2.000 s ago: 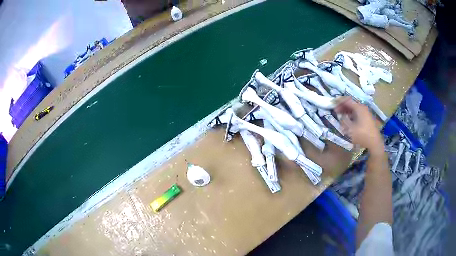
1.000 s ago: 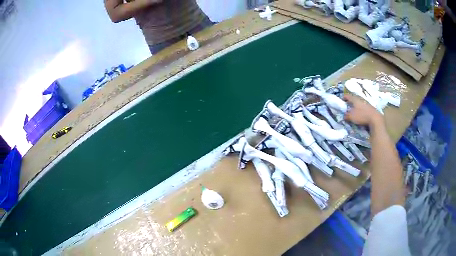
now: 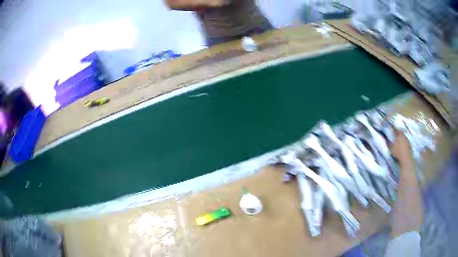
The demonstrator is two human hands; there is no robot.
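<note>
A pile of white-grey leg pieces lies on the tan bench at the right, with flared ends towards the green belt. My right hand is at the right end of the pile, beside the small white parts. It is blurred, and I cannot tell whether its fingers hold a piece. A white glue bottle and a yellow-green lighter lie left of the pile. My left hand is not in view.
The green conveyor belt crosses the view behind the bench. A person stands beyond it, near another white bottle. Blue crates are at the far left. Grey-white parts lie at the upper right and a grey cluster at the lower left.
The view has swung left, so the bench things sit further right and the grey cluster shows at lower left. My right hand stays at the pile's right end.
</note>
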